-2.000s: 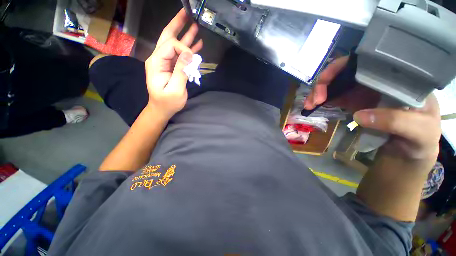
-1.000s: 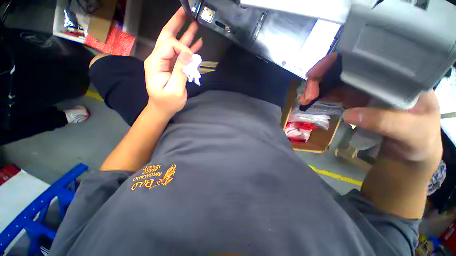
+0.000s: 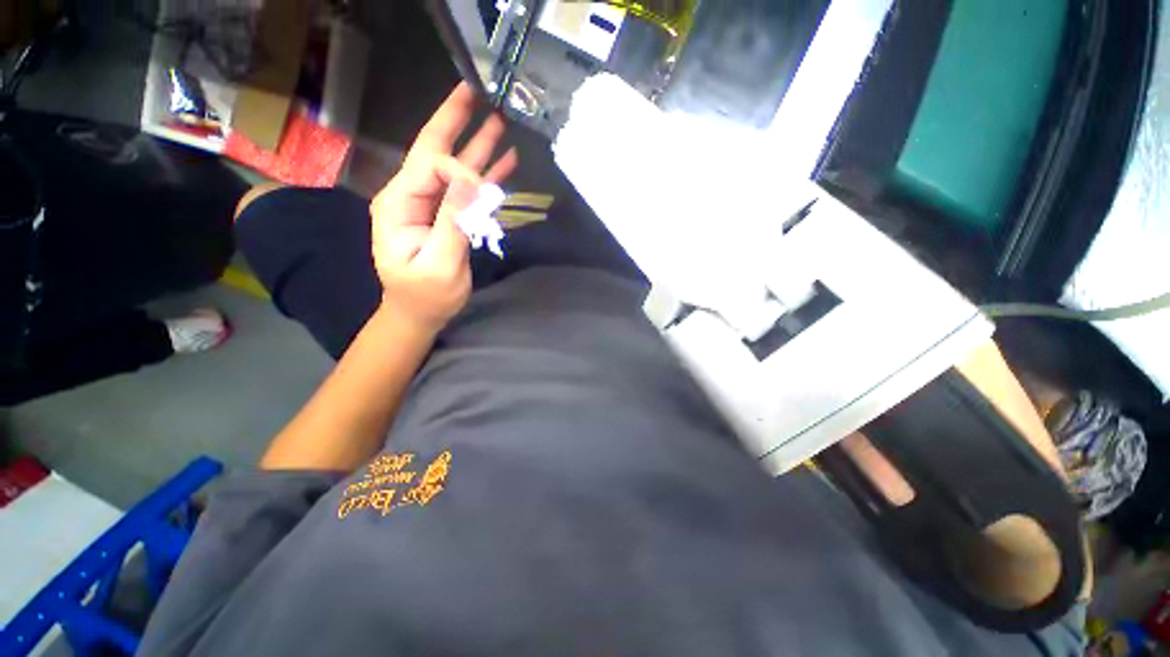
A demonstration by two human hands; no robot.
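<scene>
My left hand (image 3: 423,231), left of centre, pinches a small crumpled white tissue (image 3: 483,218); its other fingers are spread just under the lower left edge of the housing, and contact is unclear. A dark laptop housing (image 3: 719,64) lies at the top, cut off by the picture edge. A large white gun tool (image 3: 873,321) covers part of it, its narrower end pointing up-left over the housing. My right hand (image 3: 885,472) grips the tool's black handle, mostly hidden behind it; a finger shows through the handle opening.
A green surface (image 3: 982,109) lies right of the housing, with a pale cable (image 3: 1078,312) below it. A parts box (image 3: 244,141) stands upper left. A blue rack (image 3: 116,565) is lower left. A person's shoe (image 3: 196,330) shows at left.
The gun tool has swung down and turned, showing its long white side and black handle. More of the housing's left part and the green surface show. My left hand has barely moved.
</scene>
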